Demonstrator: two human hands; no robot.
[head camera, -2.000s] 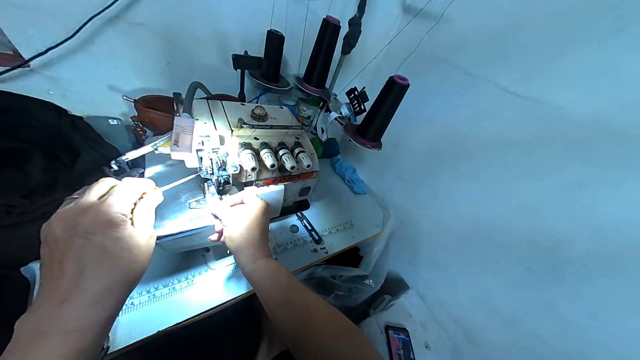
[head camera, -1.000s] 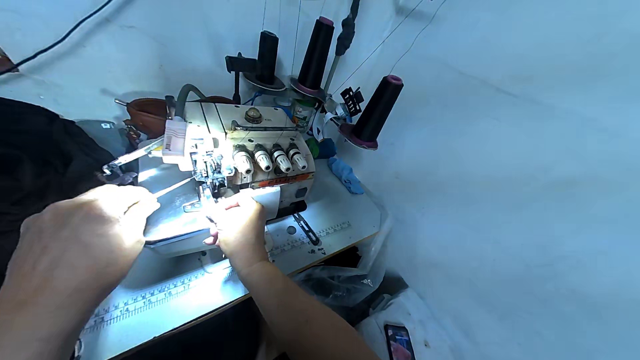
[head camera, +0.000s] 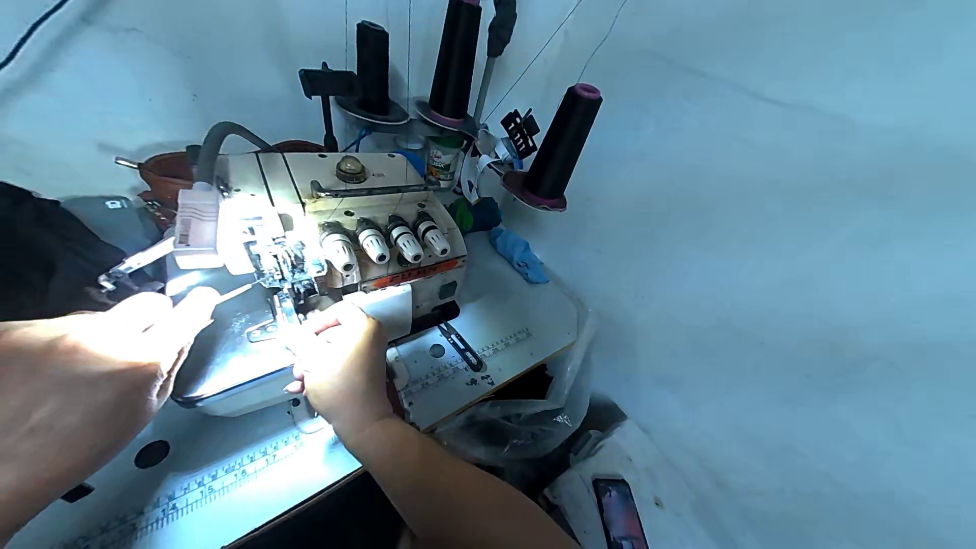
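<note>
An overlock sewing machine (head camera: 366, 171) stands on a pale table, its needle area brightly lit. My left hand (head camera: 130, 343) is left of the needles, its fingertips closed on a thin light-coloured stick-like tool (head camera: 238, 291) whose far end points at the presser foot (head camera: 284, 305). My right hand (head camera: 343, 358) is at the front of the presser foot, thumb and fingers bent together; glare hides what lies between them. Four white-and-black tension dials (head camera: 374, 241) line the machine's front, above my right hand.
Black thread cones (head camera: 564, 141) stand behind the machine. A blue cloth (head camera: 518, 255) and a slotted black metal part (head camera: 460, 346) lie on the table's right side. Dark fabric (head camera: 46, 252) is at the left, a clear plastic bag (head camera: 518, 427) below the table edge, and a phone (head camera: 619, 512) lower right.
My left hand has drawn back a little to the left from where it was two seconds ago, with the thin tool still in its fingers. My right hand remains by the presser foot.
</note>
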